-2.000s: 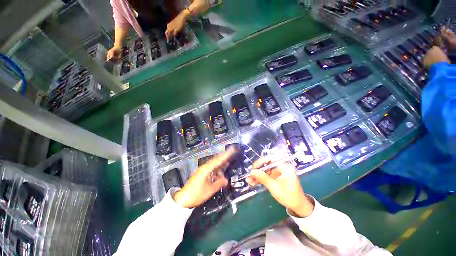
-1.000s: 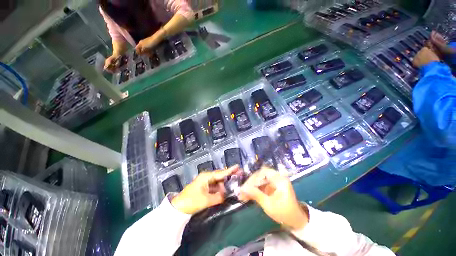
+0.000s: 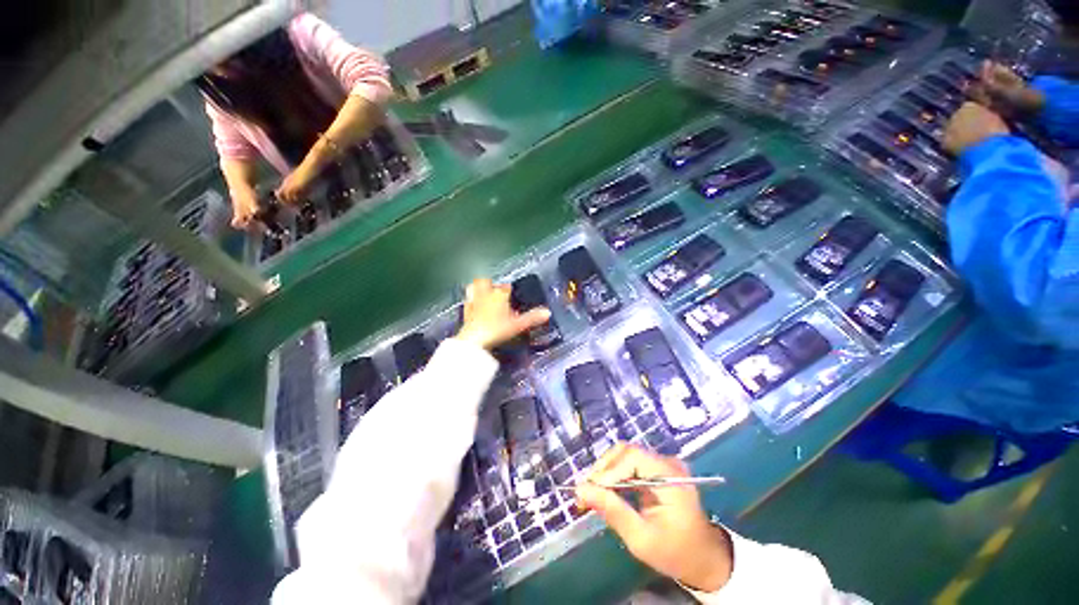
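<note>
A clear blister tray [image 3: 724, 414] holds two rows of black handheld housings. My left hand [image 3: 488, 317] reaches over the back row, on or just above a housing that it mostly covers; its grip on that housing cannot be told. My right hand [image 3: 651, 520] holds thin silvery tweezers [image 3: 680, 481] low at the tray's front edge. A dark sheet with a pale grid [image 3: 521, 520] lies across the tray's front, under the tweezers' left end. Front-row housings [image 3: 666, 378] lie behind it. My left sleeve hides part of the tray's left side.
A second filled tray [image 3: 769, 414] lies angled at right, with more trays [image 3: 805, 106] behind. A gridded strip [image 3: 301, 414] and stacked trays [image 3: 107, 550] are at left, beside a pale post [image 3: 142, 408]. A person in pink sits opposite, one in blue at right, near a blue stool [image 3: 935, 461].
My left hand has moved from beside my right hand to the back row. My right hand has shifted slightly down and right. The gridded sheet now shows spread across the tray's front. The camera view has shifted.
</note>
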